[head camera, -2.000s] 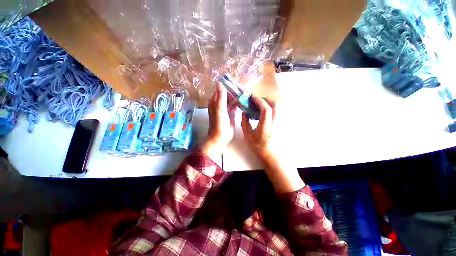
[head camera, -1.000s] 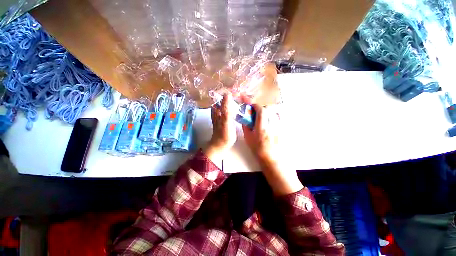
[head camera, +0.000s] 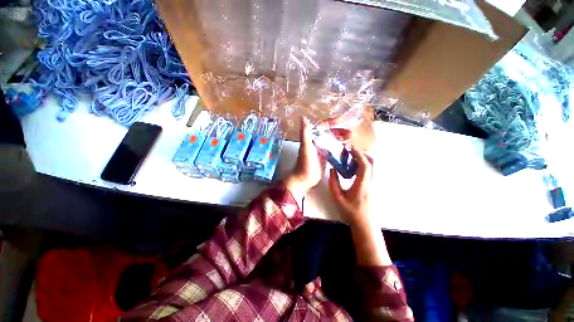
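My left hand point(head camera: 308, 157) is closed around a clear plastic box point(head camera: 324, 136), seen mostly as glare, above the white tabletop in front of the carton. My right hand point(head camera: 354, 188) grips a blue carded cable point(head camera: 343, 165) between thumb and fingers, at the box's lower right end. Glare hides how far the cable is inside the box. Several packed units point(head camera: 226, 149) with white loops and orange-red marks lie in a tight group left of my hands.
A large carton point(head camera: 440, 69) with tangled clear boxes stands beyond my hands. A black phone point(head camera: 132, 153) lies left of the packed units. Loose blue cables point(head camera: 119, 56) are heaped at far left. Carded cables point(head camera: 505, 157) lie at right by a clear bag. The white tabletop point(head camera: 428, 188) curves across.
The view has turned, so the bench appears tilted and shifted right. Both hands stay close together on the box and the blue carded cable, whose angle has changed a little.
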